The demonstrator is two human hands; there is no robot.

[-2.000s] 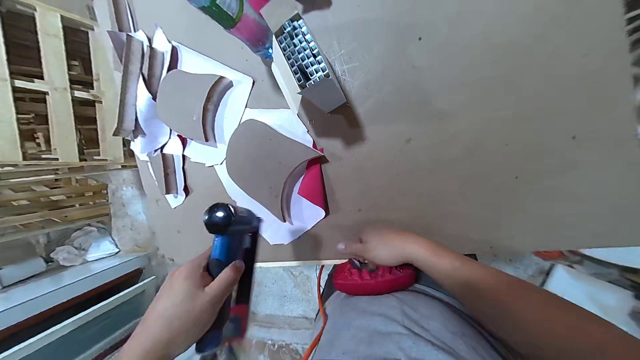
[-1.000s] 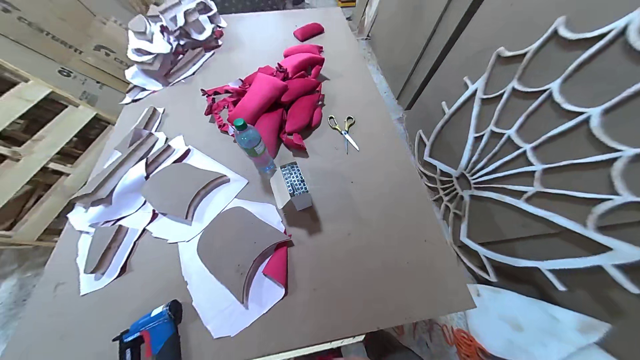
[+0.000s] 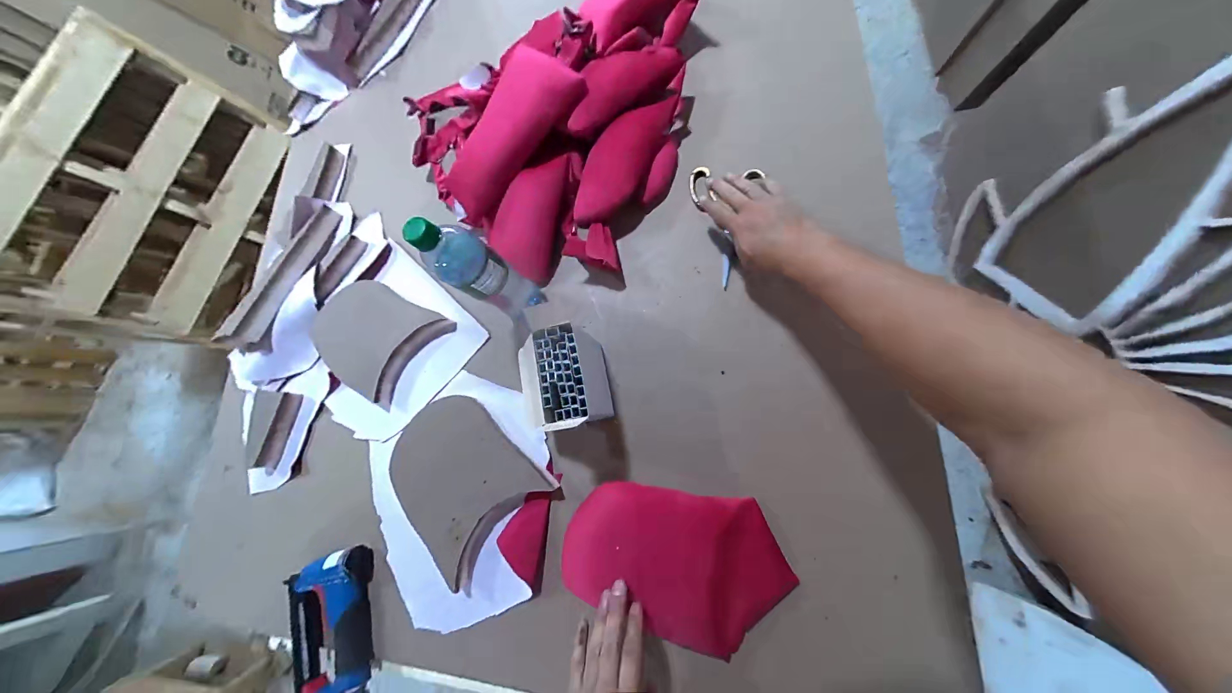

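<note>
My right hand (image 3: 756, 217) reaches over a pair of scissors (image 3: 727, 258) lying on the brown-topped table, its fingers on the handles; whether they grip is hidden. My left hand (image 3: 608, 640) rests its extended fingers on the lower edge of a red fabric-covered piece (image 3: 674, 563). Left of that lie curved brown panels (image 3: 457, 481) on white sheets (image 3: 423, 587). A blue and black staple gun or nailer (image 3: 334, 616) lies at the lower left.
A bottle with a green cap (image 3: 472, 262) and an open box of small metal pieces (image 3: 563, 375) stand mid-table. Beyond is a pile of red padded pieces (image 3: 568, 135). Wooden pallets (image 3: 144, 183) stand left; a web-shaped frame (image 3: 1088, 327) is at right.
My right hand has come to the scissors, which lay uncovered a second ago. The red piece now lies flat on the table under my left fingers. The staple gun, held two seconds ago, lies on the table.
</note>
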